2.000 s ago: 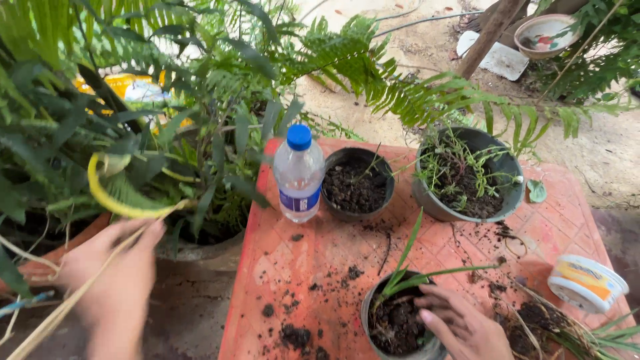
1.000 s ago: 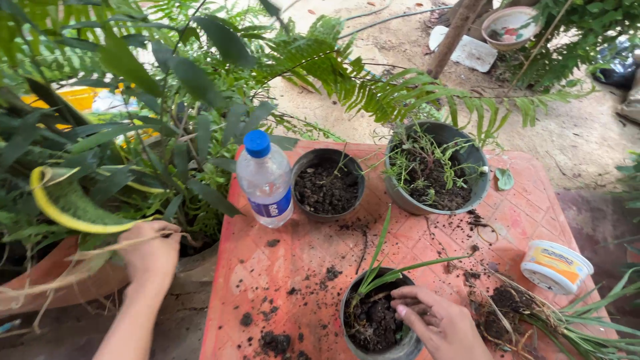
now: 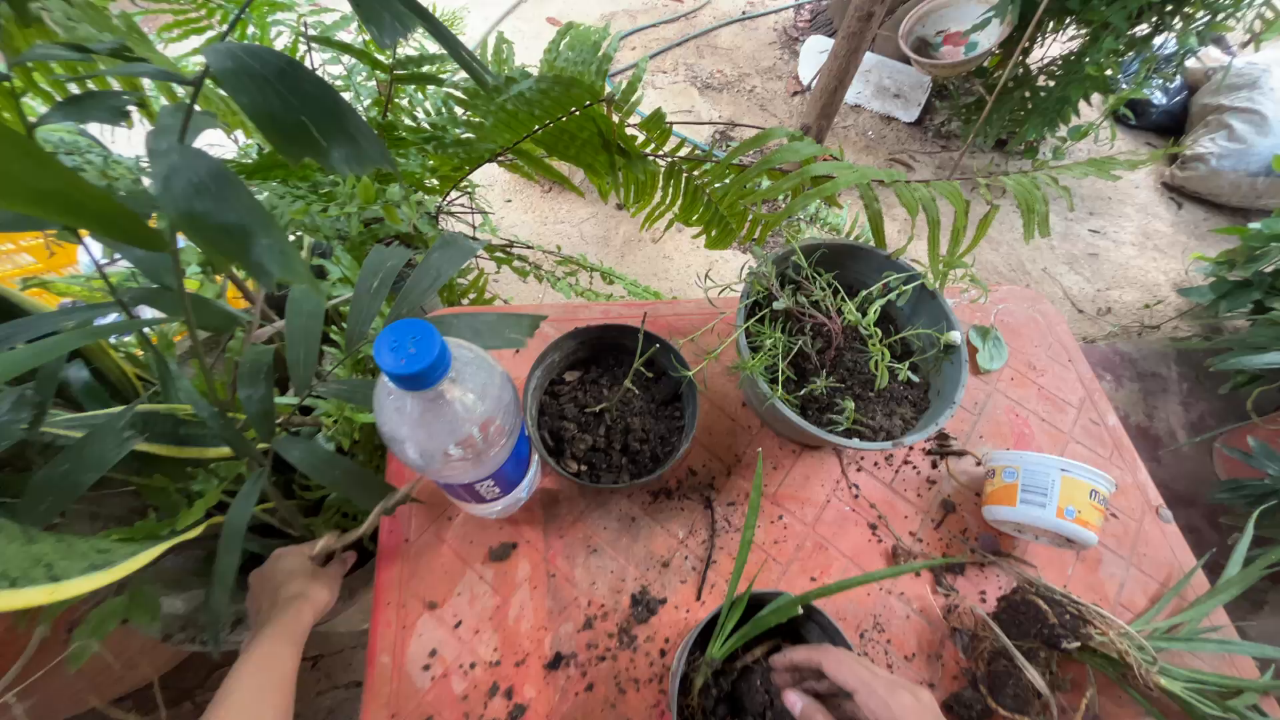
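My left hand (image 3: 298, 585) is closed around a dry brown stem (image 3: 370, 515) beside the table's left edge, among the leafy plants. My right hand (image 3: 845, 685) rests with fingers spread on the dark soil inside a small pot (image 3: 685, 665) at the bottom, next to a young plant with long green blades (image 3: 745, 540). A clear plastic bottle with a blue cap (image 3: 455, 420) stands at the table's left. Beside it is a black pot of soil (image 3: 610, 405) with a thin sprig. A larger grey-green pot (image 3: 850, 345) holds trailing succulent-like stems.
The red plastic table (image 3: 560, 620) is strewn with soil crumbs. At right are a white-and-yellow plastic tub (image 3: 1047, 498) and an uprooted clump of long-leaved plants (image 3: 1080, 640). A fern frond (image 3: 800, 180) overhangs the back edge. Dense foliage (image 3: 220, 260) crowds the left.
My left hand has moved down toward the table's left edge, holding a stem. My right hand stays at the small pot. The view has shifted.
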